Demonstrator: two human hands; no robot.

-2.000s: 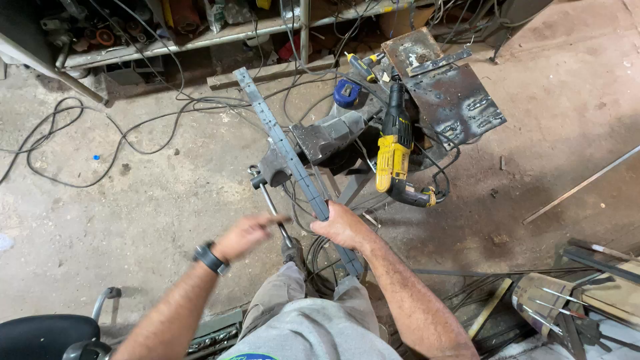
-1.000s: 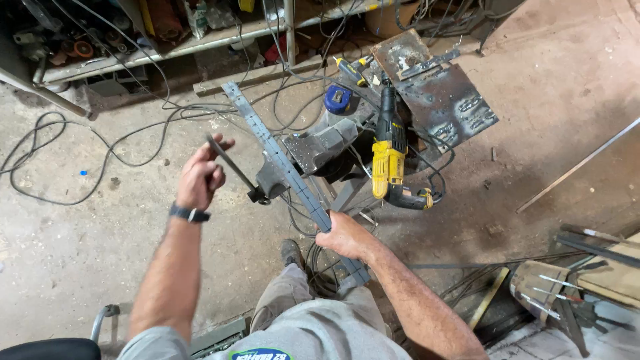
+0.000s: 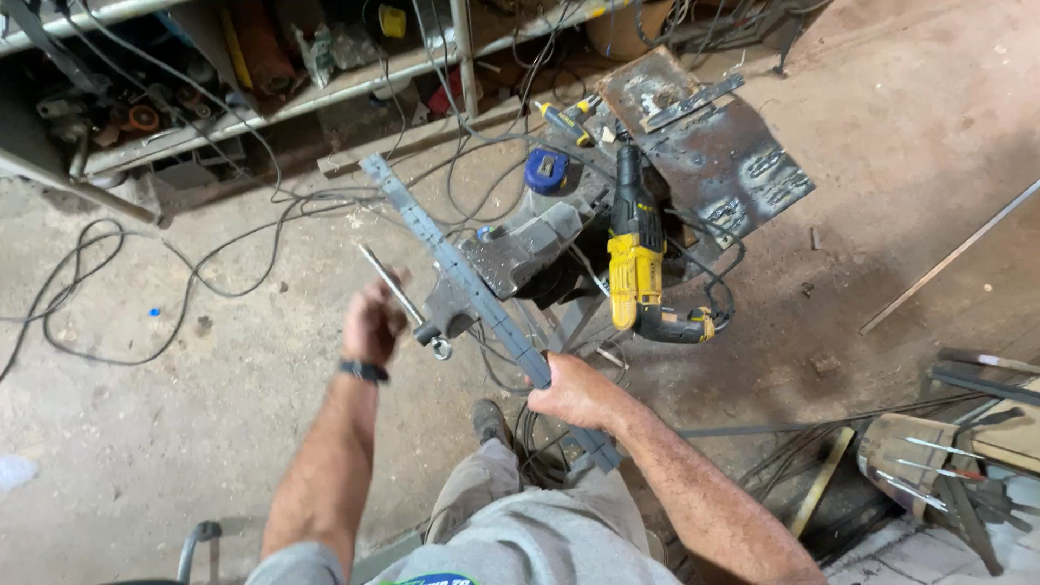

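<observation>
A long grey metal bar [image 3: 455, 264] with marks across it lies slantwise over the jaws of a bench vise [image 3: 532, 244]. My right hand [image 3: 573, 392] is closed around the bar near its lower end. My left hand [image 3: 375, 321], blurred, is at the vise's handle bar [image 3: 392, 282]; whether its fingers grip the handle cannot be told. To the right of the vise lies a yellow and black rotary hammer drill [image 3: 636, 268]. A blue tape measure [image 3: 546, 171] sits behind the vise, near a yellow and black T-handled tool [image 3: 566, 122].
A burn-marked steel plate [image 3: 731, 171] extends at the right of the vise. Cables [image 3: 195, 276] run over the floor at left. Metal shelving [image 3: 301, 106] with parts stands behind. A container holding rods [image 3: 902, 455] is at lower right; a thin strip [image 3: 951, 258] lies on the floor.
The vise handle has turned, with my left hand moving about it. My right hand has stayed on the metal bar.
</observation>
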